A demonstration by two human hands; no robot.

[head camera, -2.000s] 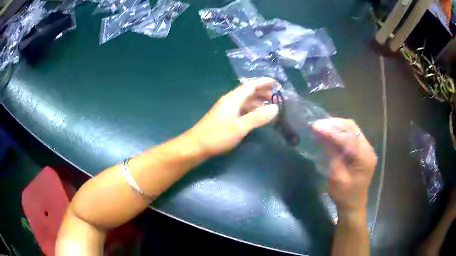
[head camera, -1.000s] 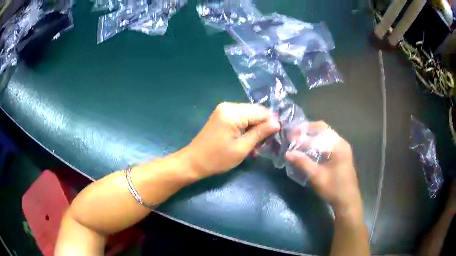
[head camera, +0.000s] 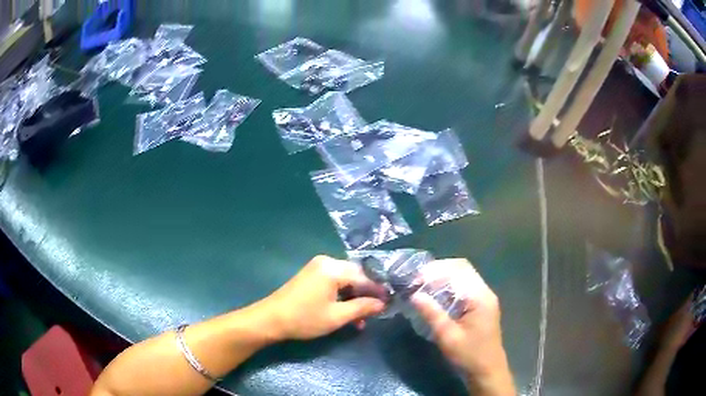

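My left hand (head camera: 321, 300) and my right hand (head camera: 463, 317) are close together near the table's front edge. They hold a clear zip bag (head camera: 402, 267) between them. A dark coiled shape shows at the bag by my left fingertips; whether it is fully inside is unclear. My right fingers grip crumpled film of the bag. Just beyond my hands lies a loose overlapping pile of filled bags (head camera: 387, 151) with dark contents.
More bags (head camera: 166, 73) lie at the upper left beside a black lump (head camera: 58, 120) and a blue tray (head camera: 107, 25). Pale posts (head camera: 577, 77), yellow-green scraps (head camera: 619, 166), a brown box (head camera: 677, 170) and one bag (head camera: 622, 294) are right. Another person's arm (head camera: 673, 340) shows lower right.
The view has shifted, showing more of the far table. My hands have moved closer together and nearer the table's front edge; the bag is now bunched between them instead of stretched out.
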